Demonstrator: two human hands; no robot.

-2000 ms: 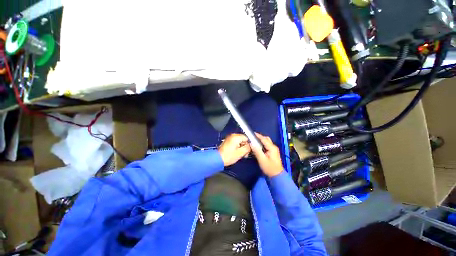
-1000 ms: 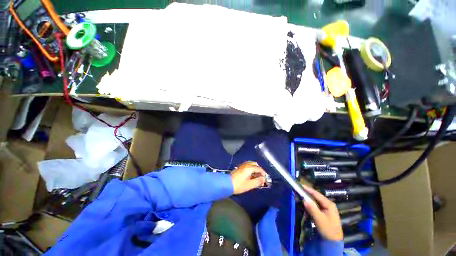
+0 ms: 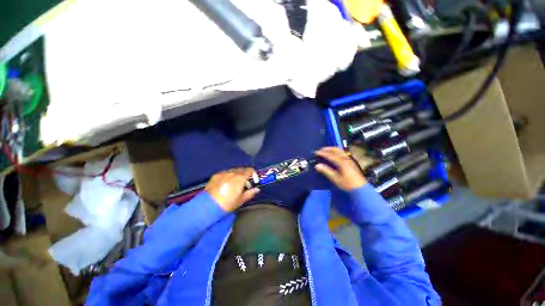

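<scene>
An open hot-air brush handle (image 3: 281, 173) lies across my lap, with coloured wires and a small blue part showing inside. My left hand (image 3: 232, 187) is closed around its left end; the barrel runs left under my sleeve. My right hand (image 3: 339, 167) has its fingertips on the right end of the handle. A grey-black handle shell (image 3: 230, 24) lies on the white padding (image 3: 143, 66) at the top of the view, cut off by the edge.
A blue crate (image 3: 336, 128) with rows of brushes stands right of my legs. A yellow-handled mallet (image 3: 398, 43) lies at the bench edge. Cardboard boxes stand left (image 3: 156, 173) and right (image 3: 478, 125). White wrapping (image 3: 98, 206) lies in the left box. A black cable hangs at right.
The handle shell has left my right hand and now lies on the padding. My right hand has moved back to the handle, whose open inside now shows between my hands. The view has shifted.
</scene>
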